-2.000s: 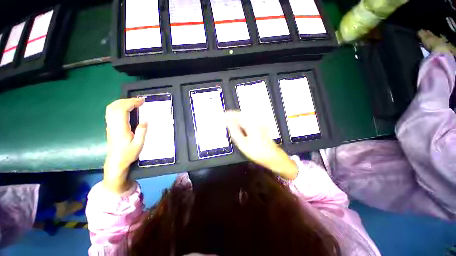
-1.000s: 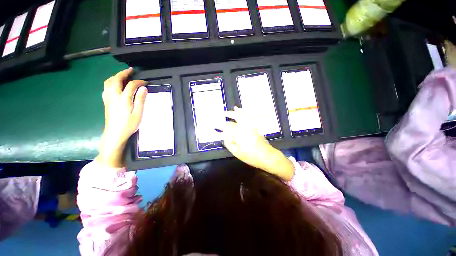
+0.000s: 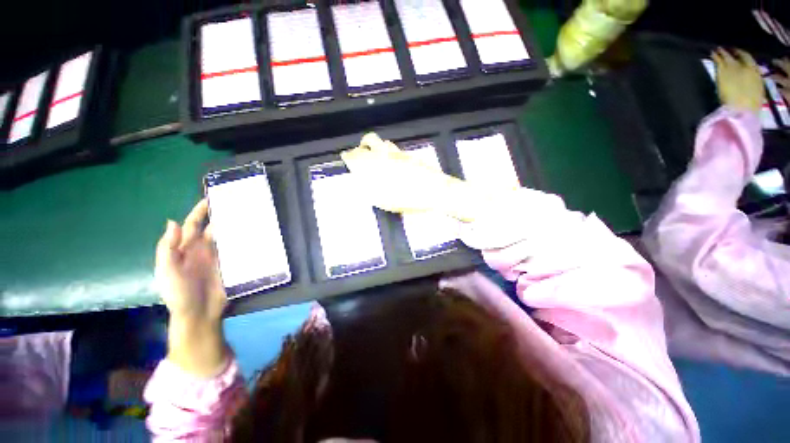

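My left hand (image 3: 192, 277) is at the left edge of the leftmost smartphone (image 3: 249, 227), fingers against and partly behind it. That phone sits raised and slightly tilted over the left end of the near black tray (image 3: 299, 227). My right hand (image 3: 400, 180) reaches across the top of the second phone (image 3: 346, 227) and over the third phone (image 3: 426, 232), fingers bunched near the second phone's upper right corner; whether they touch it is unclear. The fourth phone (image 3: 487, 161) is partly hidden by my right sleeve. The near phones' screens are lit white.
A black tray (image 3: 286, 113) of several lit phones with red bands stands just beyond. Another phone tray (image 3: 87, 138) is at far left. A yellow-green wrapped object (image 3: 593, 33) is at upper right. Another person's pink sleeve and hand (image 3: 739, 80) are at right.
The leftmost phone has risen and shifted left, with my left hand now lower along its edge. My right hand has moved up from the second phone's lower part toward its top.
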